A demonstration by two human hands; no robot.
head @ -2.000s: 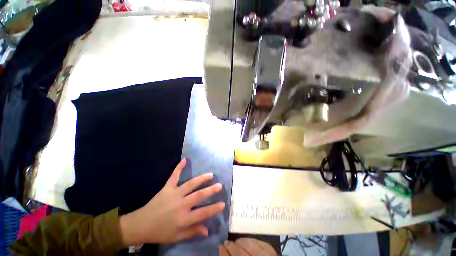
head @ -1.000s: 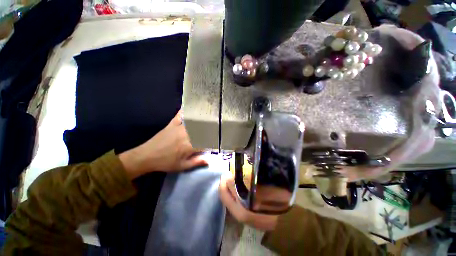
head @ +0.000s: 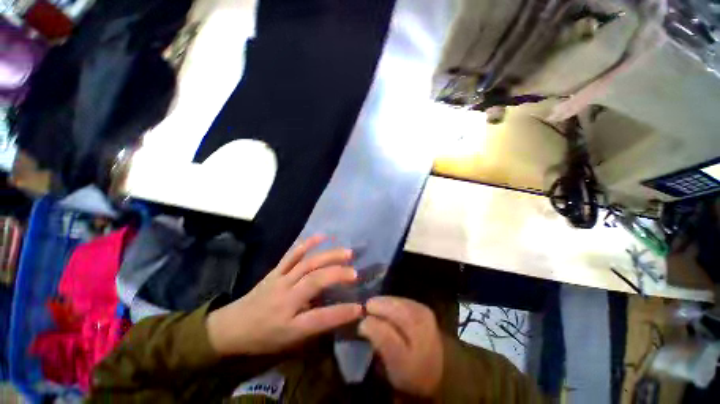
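A black fabric panel [head: 316, 87] lies on the pale machine table, its curved cut edge at the left. A grey facing piece [head: 371, 150] lies along its right side, running from beside the machine head down past the table's front edge. My left hand [head: 296, 304] lies on the lower part of the grey piece, fingers spread, thumb at its edge. My right hand [head: 406, 343] pinches the edge of the cloth beside my left thumb, near my body. The grey tip hangs below the hands. The needle area is washed out by bright light.
The sewing machine head [head: 521, 47] stands at the upper right. Looped black handles [head: 575, 197] and small metal tools [head: 649, 264] lie right of the needle. A dark cloth pile [head: 103, 102] is at the left. A blue basket [head: 28, 292] with red cloth [head: 91, 276] stands lower left.
The view has tilted down and left. Both hands have moved from beside the needle to the cloth's lower end near my body. The cloth's lower part is now drawn together between them.
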